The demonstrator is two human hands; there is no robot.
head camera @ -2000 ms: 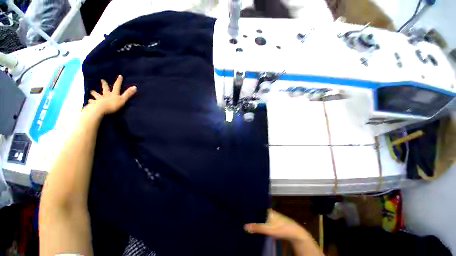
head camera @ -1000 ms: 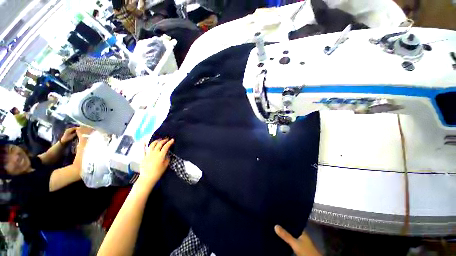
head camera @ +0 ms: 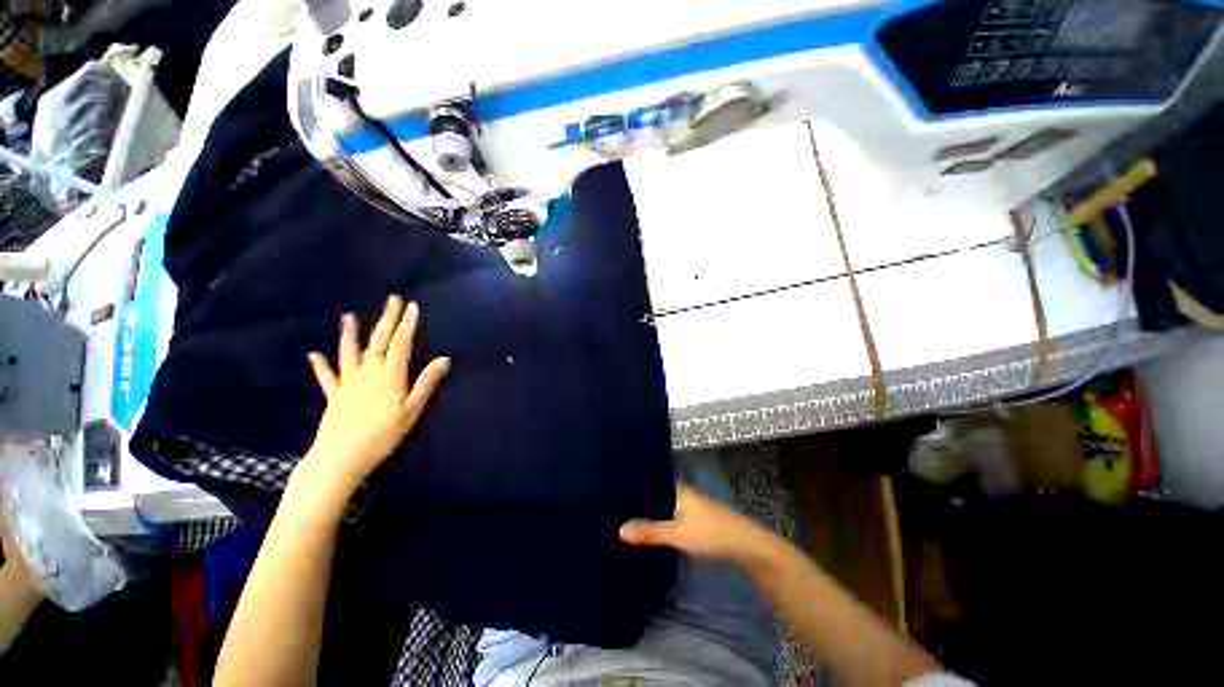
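Note:
The dark navy garment [head camera: 537, 443] lies under the sewing machine's presser foot [head camera: 520, 255] and hangs over the table's front edge onto the lap. Black-and-white checked fabric [head camera: 242, 466] shows at its left opening and more shows at the bottom. My left hand [head camera: 369, 396] lies flat on the cloth, left of and below the foot, fingers spread. My right hand [head camera: 682, 526] is at the garment's right edge near the lap, thumb on top; its other fingers are hidden under the cloth.
The white machine head [head camera: 644, 54] with a blue stripe spans the top, with a dark control panel [head camera: 1060, 54] at right. A measuring scale [head camera: 779, 419] runs along the table's front edge. Another machine [head camera: 40, 369] stands at left. Part of another person's arm [head camera: 16, 591] shows at lower left.
The view has swung and moved closer to the machine. My left hand has moved from the garment's left edge onto the cloth nearer the foot. My right hand remains at the right edge.

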